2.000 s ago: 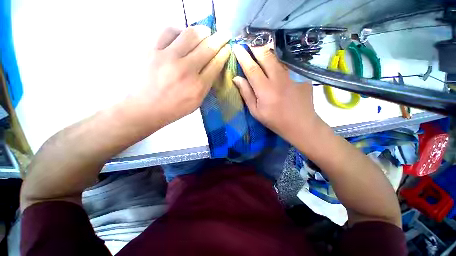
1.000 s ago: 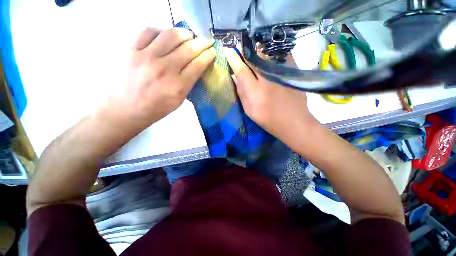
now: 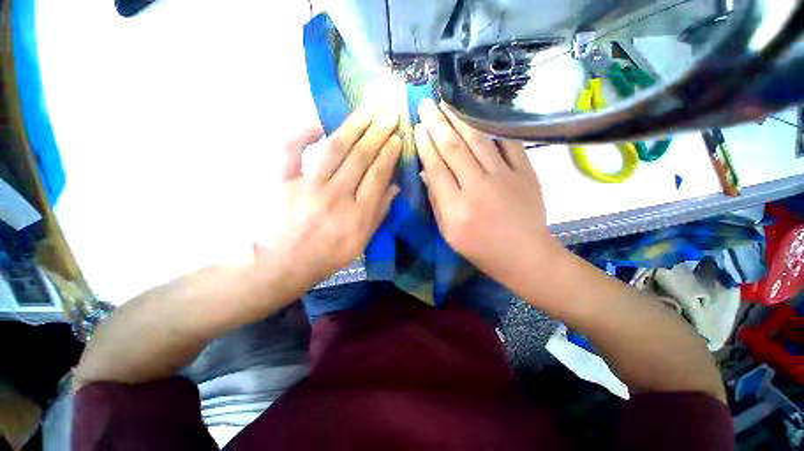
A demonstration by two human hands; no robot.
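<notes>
A blue, yellow and dark plaid piece (image 3: pixel 410 251) runs from the table's front edge up under the sewing machine's presser foot area (image 3: pixel 413 72). Its far end curves out at back left of the foot. My left hand (image 3: pixel 339 194) lies on the cloth's left side, fingers extended and pressing it just before the foot, thumb out to the left. My right hand (image 3: pixel 480 189) presses the cloth's right side, fingertips close to the foot. The needle tip is not clear in the glare.
The machine head (image 3: pixel 547 31) and a dark curved bar (image 3: pixel 564 128) cover the upper right. Scissors with yellow (image 3: pixel 604 167) and green handles and small snips (image 3: pixel 725 163) lie right. A cloth pile (image 3: pixel 688 247) and red bins (image 3: pixel 780 264) are lower right. A dark object (image 3: pixel 134 7) sits back left.
The plaid cloth now extends further past the foot at back left. My left hand has moved back towards me and lies flatter. My right hand's fingers have straightened on the cloth.
</notes>
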